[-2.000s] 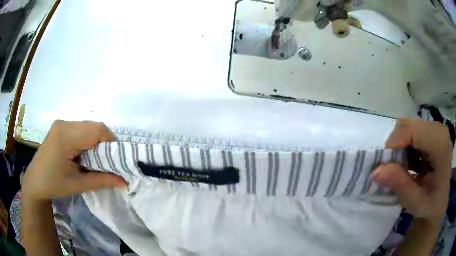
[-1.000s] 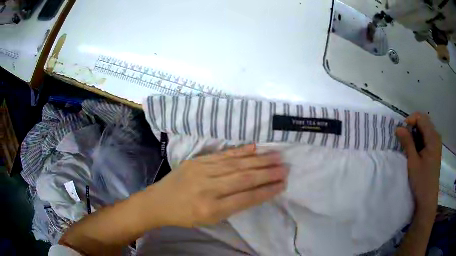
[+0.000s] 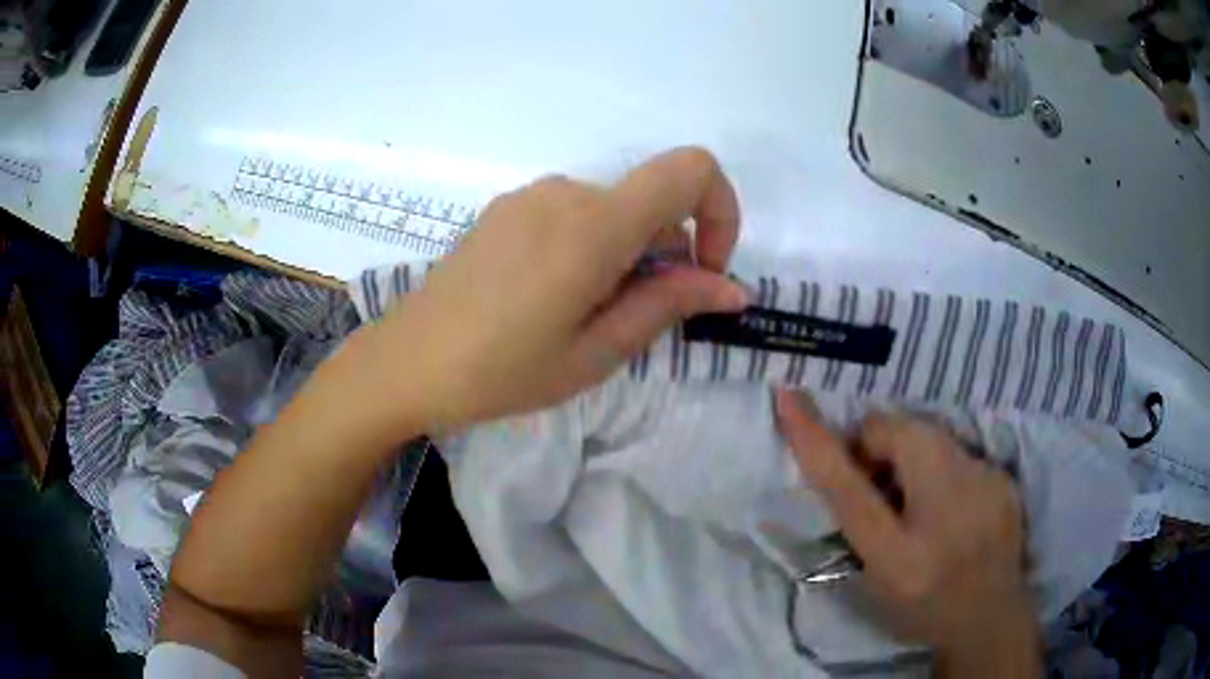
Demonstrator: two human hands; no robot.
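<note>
The striped waistband [image 3: 1008, 352] lies across the table's front edge, its white lining [image 3: 624, 491] gathered below. A black brand label [image 3: 796, 336] with pale lettering sits on the band. My left hand [image 3: 584, 285] is over the band, thumb and index finger bent together at the label's left end; whether they pinch cloth or thread is hidden. My right hand [image 3: 929, 517] is over the lining, its index fingertip just below the label. Metal thread snips [image 3: 829, 570] show partly under its curled fingers. A thin black loop [image 3: 1148, 419] sticks out at the band's right end.
The white table [image 3: 398, 80] has a printed ruler [image 3: 345, 199] near its front edge. The machine bed [image 3: 982, 146] is at the upper right, with machine parts [image 3: 995, 47] above it. More striped garments [image 3: 173, 385] are piled at the lower left. A white tag [image 3: 1145, 511] shows at the right.
My left hand has risen from lying flat on the lining to the label's left end. My right hand has left the band's right end and moved left and down below the label.
</note>
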